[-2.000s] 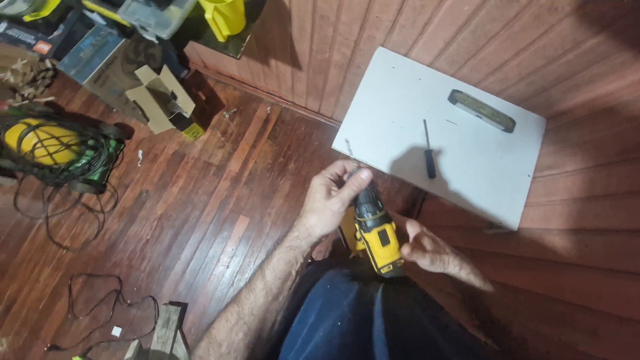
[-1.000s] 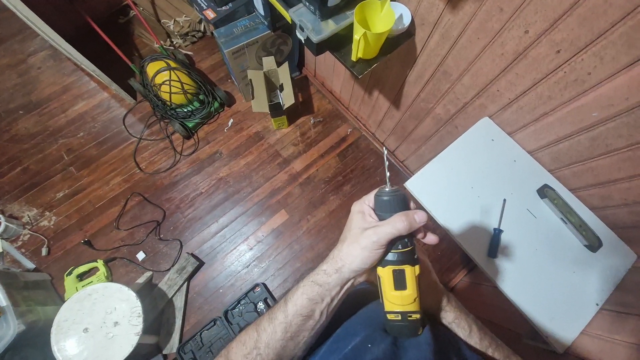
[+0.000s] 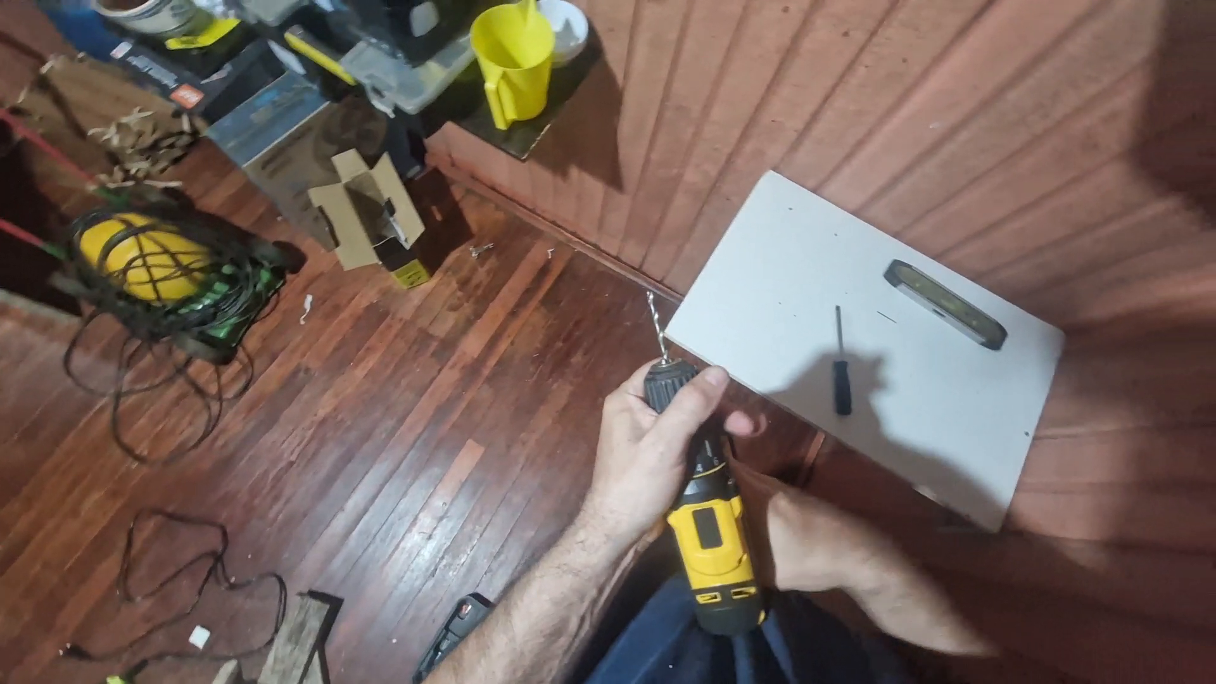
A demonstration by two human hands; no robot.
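A yellow and black cordless drill point(image 3: 711, 541) is held in front of my lap, its chuck pointing away from me. From the chuck sticks a spiral drill bit point(image 3: 656, 326). My left hand point(image 3: 646, 446) is closed around the chuck, thumb along its right side. My right hand point(image 3: 798, 532) is at the drill's right side, around the handle, which is mostly hidden. Beyond the drill, a white board point(image 3: 779, 285) against the plank wall carries a small screwdriver with a dark handle point(image 3: 842, 385) and a spirit level point(image 3: 945, 304).
An opened cardboard box point(image 3: 366, 218) stands on the wooden floor. A yellow machine wrapped in black cable point(image 3: 147, 256) lies left. A yellow plastic jug point(image 3: 513, 66) sits on a small shelf. Lower left are a loose cord point(image 3: 223, 570), wood offcuts point(image 3: 296, 641) and a dark case point(image 3: 454, 632).
The view has shifted between frames. Both hands stay at the drill; the left thumb, near the bit two seconds ago, now lies along the chuck.
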